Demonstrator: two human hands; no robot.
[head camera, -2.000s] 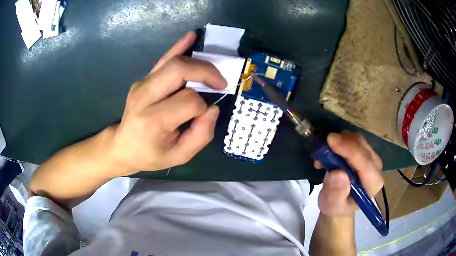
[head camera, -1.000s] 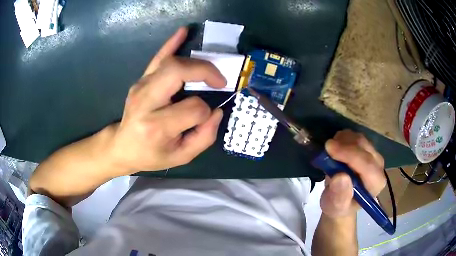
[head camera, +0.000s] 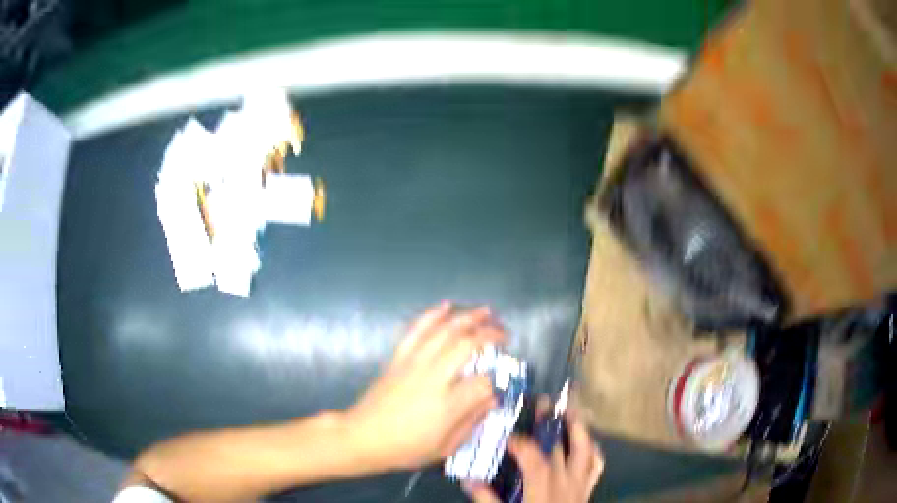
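The picture is blurred. The phone board with its white keypad sheet (head camera: 484, 432) lies tilted at the bottom centre, between my hands. My left hand (head camera: 428, 393) grips its left side, with fingers at the top end and thumb over the sheet. My right hand (head camera: 556, 467) is at the board's lower right, cut off by the bottom edge. A dark blue, pen-like thing with a bright end, seemingly the soldering iron (head camera: 551, 430), is in its fingers. The LCD on this board cannot be made out. A thin strand, perhaps solder wire (head camera: 412, 482), shows below my left wrist.
Loose white LCD modules (head camera: 226, 192) with orange strips lie piled at the upper left. A white block (head camera: 29, 255) stands at far left. A white rail (head camera: 393, 61) and green belt (head camera: 443, 18) run behind. At right are cardboard mat (head camera: 620, 344), solder spool (head camera: 716, 401), dark fan (head camera: 693, 236) and carton (head camera: 787, 147).
The view has shifted to show more behind the bench. My left hand has moved from the white LCD onto the board. The iron's tip has left the board's pads, and my right hand is now against the board.
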